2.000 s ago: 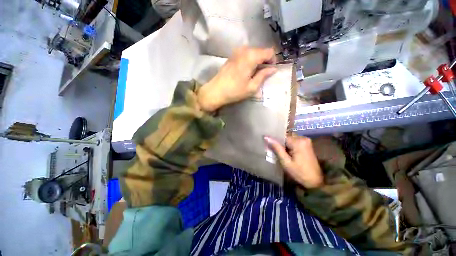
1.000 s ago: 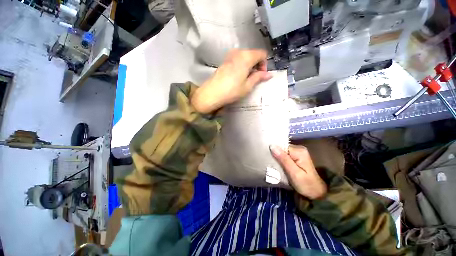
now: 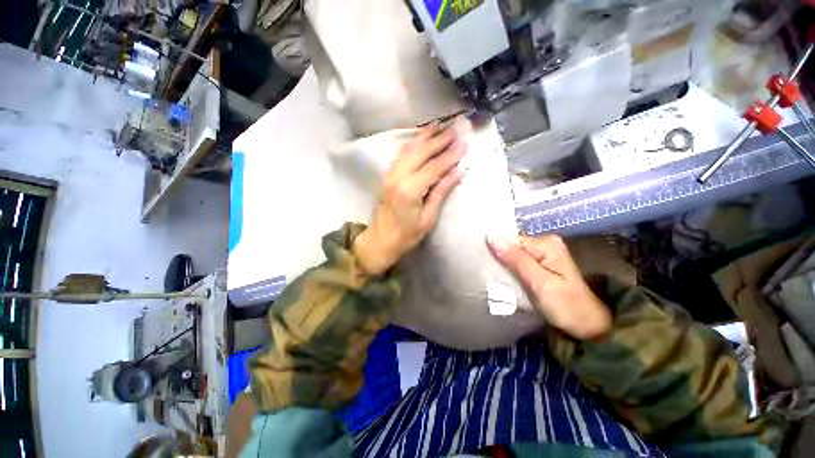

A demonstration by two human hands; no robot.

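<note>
A beige fabric panel (image 3: 447,286) hangs over the table's front edge, its upper part at the overlock machine's needle area. The machine head (image 3: 465,36) has a blue-yellow label. My left hand (image 3: 415,192) lies flat on the panel, fingertips just in front of the presser foot area. My right hand (image 3: 554,282) pinches the panel's right edge between thumb and fingers. A white sticker (image 3: 502,299) is on the panel beside the right thumb. More beige cloth (image 3: 384,63) lies behind, left of the machine head. The needle itself is hidden.
A ruled tape (image 3: 625,192) runs along the table's front edge. Metal rods with red clamps (image 3: 762,116) stand at the right. A metal ring (image 3: 678,139) lies on the white surface. Brown-grey cloth pieces (image 3: 786,313) are at lower right, a blue crate (image 3: 371,385) below the table.
My left hand has gone from bent fingers to lying flatter on the panel. My right hand still holds the edge. The panel's seam line no longer shows between the hands. The view has turned left.
</note>
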